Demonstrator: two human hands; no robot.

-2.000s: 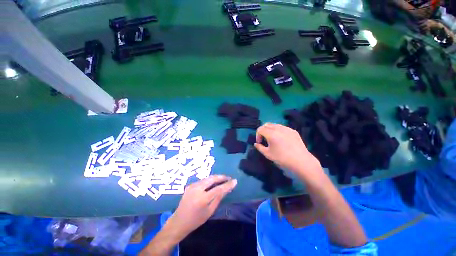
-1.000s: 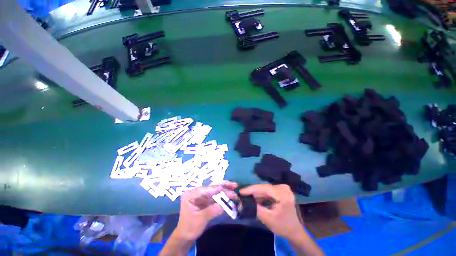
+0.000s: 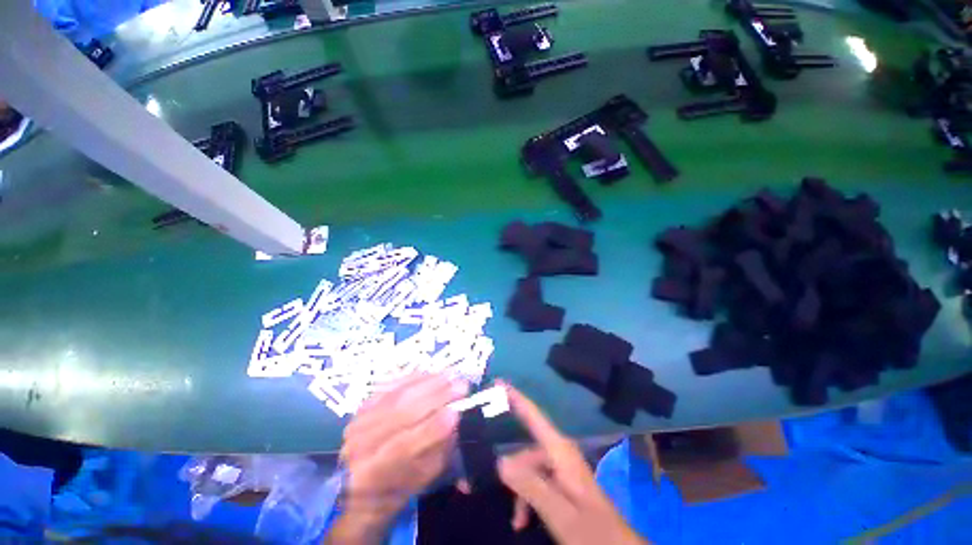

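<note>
My left hand [image 3: 397,445] and my right hand [image 3: 554,468] are close together at the table's near edge. Between their fingers is a black pad [image 3: 479,447] with a white slotted plate [image 3: 485,401] at its upper end. My left fingers are on the left side of the pad and plate; my right index fingertip touches the plate's right end. How far the plate is in the pad cannot be told. A loose pile of white slotted plates [image 3: 373,319] lies just beyond my left hand. A large heap of black pads [image 3: 810,287] lies at right, with smaller groups [image 3: 602,367] nearer centre.
Several black bracket assemblies [image 3: 599,149] lie on the far part of the green table [image 3: 117,341]. A slanted grey-white post [image 3: 160,160] stands at left. An open cardboard box [image 3: 712,468] is below the table edge at right, crumpled clear plastic bags [image 3: 261,490] at left.
My right hand moved from the black pads to meet my left hand, bringing a black pad. The plate, tilted beside the pad one second ago, now lies across its upper end.
</note>
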